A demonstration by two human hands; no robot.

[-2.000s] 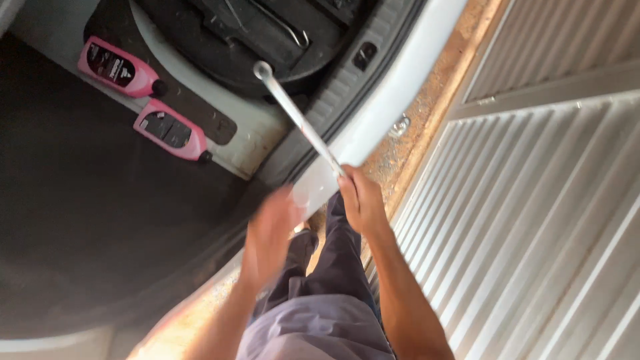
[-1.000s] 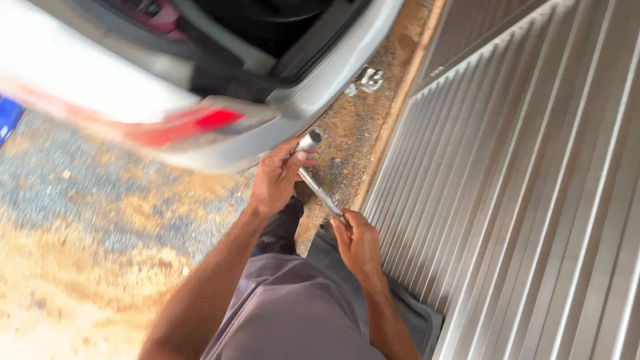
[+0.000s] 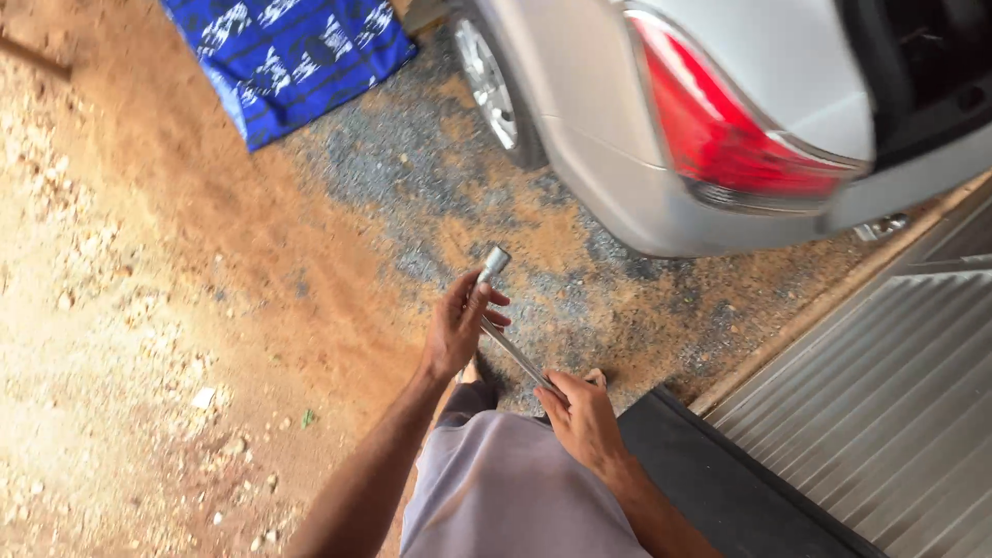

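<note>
An L-shaped metal lug wrench [image 3: 511, 348] is held between my two hands in front of my body. My left hand [image 3: 457, 324] grips it near the bent socket end, with the socket pointing up past the fingers. The far end of the shaft is in my right hand [image 3: 580, 415], closed around it. Beyond the hands stands a silver car [image 3: 612, 147], its red tail light [image 3: 728, 124] and a wheel [image 3: 487, 85] in view.
A blue patterned cloth [image 3: 302, 58] lies on the ground at the upper left. Ribbed metal panels [image 3: 876, 403] stand at the right, beside a black flat panel [image 3: 721, 473]. A small metal object [image 3: 882, 227] lies under the car's rear edge. The ground is sand and gravel.
The view has swung from the open trunk to the car's rear corner and wheel. My left hand, apart from the wrench two seconds ago, now holds its socket end; my right hand has kept hold.
</note>
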